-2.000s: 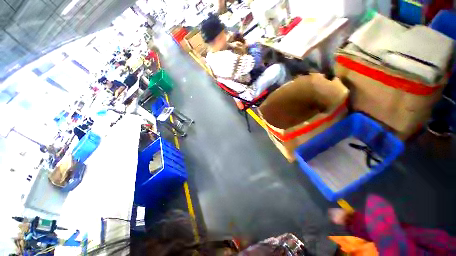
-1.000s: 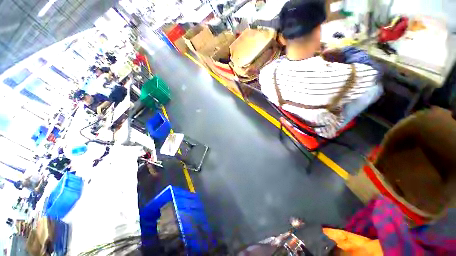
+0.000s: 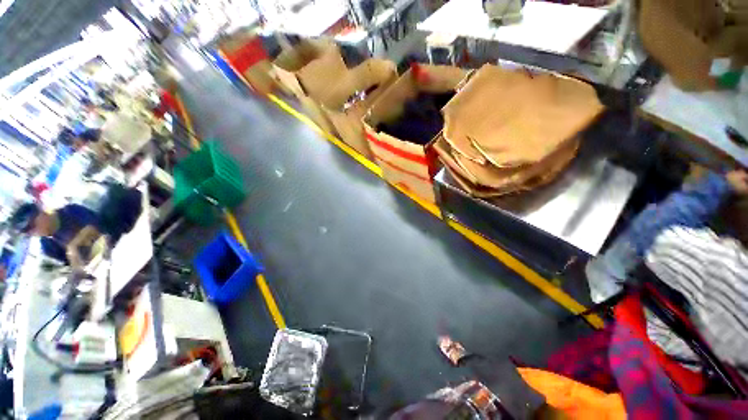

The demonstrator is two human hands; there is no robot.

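Observation:
Neither of my hands is in view. My magenta and blue plaid sleeve (image 3: 648,369) shows at the lower right, with an orange piece (image 3: 570,398) beside it. Nearest in front, a small stand with a pale top (image 3: 294,371) is on the floor at the bottom, left of centre. Beyond it are a blue plastic crate (image 3: 229,269) and a green plastic crate (image 3: 208,176). Right of the aisle, a pile of brown panels (image 3: 525,115) lies on a low pale surface (image 3: 592,207). A small blurred brownish thing (image 3: 451,349) shows near the bottom centre.
The dark grey aisle (image 3: 328,238) runs ahead between yellow lines. Open cartons (image 3: 402,168) line its right side. A seated person in a striped top (image 3: 701,267) is at the right edge. Another person (image 3: 70,230) sits at the left. White worktables (image 3: 525,23) are at the back.
The view has moved forward along the aisle. The seated person has shifted to the right edge, and the near blue crates and carton have left view. My blurred right hand, seen two seconds ago, is gone.

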